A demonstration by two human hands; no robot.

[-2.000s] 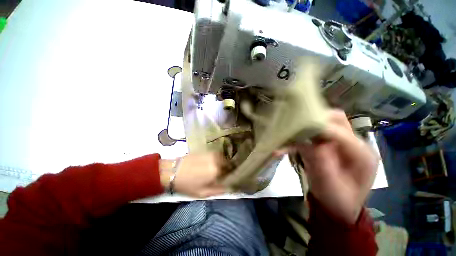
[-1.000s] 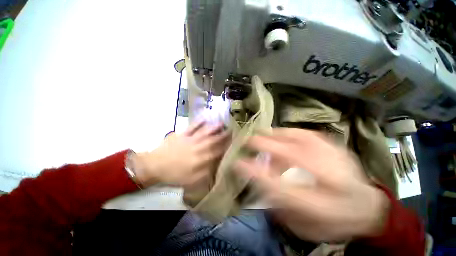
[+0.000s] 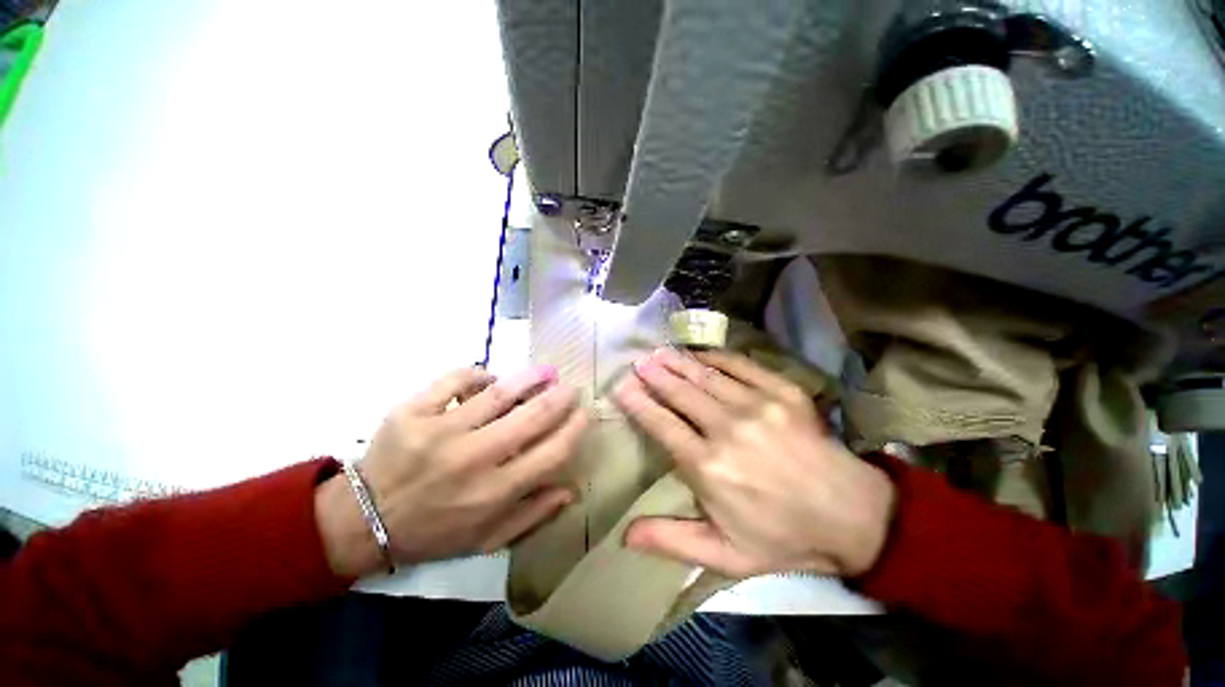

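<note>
The khaki waistband (image 3: 587, 503) runs from under the lit needle area (image 3: 595, 273) toward me and loops over the table's front edge. My left hand (image 3: 470, 463) lies flat on its left side, fingertips a little below the needle. My right hand (image 3: 752, 463) lies on its right side, fingers spread toward the needle, thumb on the band. Neither hand is closed around the cloth. The khaki trousers (image 3: 954, 383) lie bunched under the machine arm, with a pale cloth piece beside them. The presser foot is too unclear to tell.
The sewing machine head (image 3: 806, 148) covers the top right, with its ribbed tension dial (image 3: 951, 114) and a small cream knob (image 3: 697, 326). The white table (image 3: 255, 269) extends left. A green basket (image 3: 19, 61) is at the far left. Narrow khaki strips (image 3: 1177, 481) hang at right.
The view has come closer to the needle. The right hand has come down from a blurred, raised position onto the band. The band now lies flatter and straighter below the needle, between both hands.
</note>
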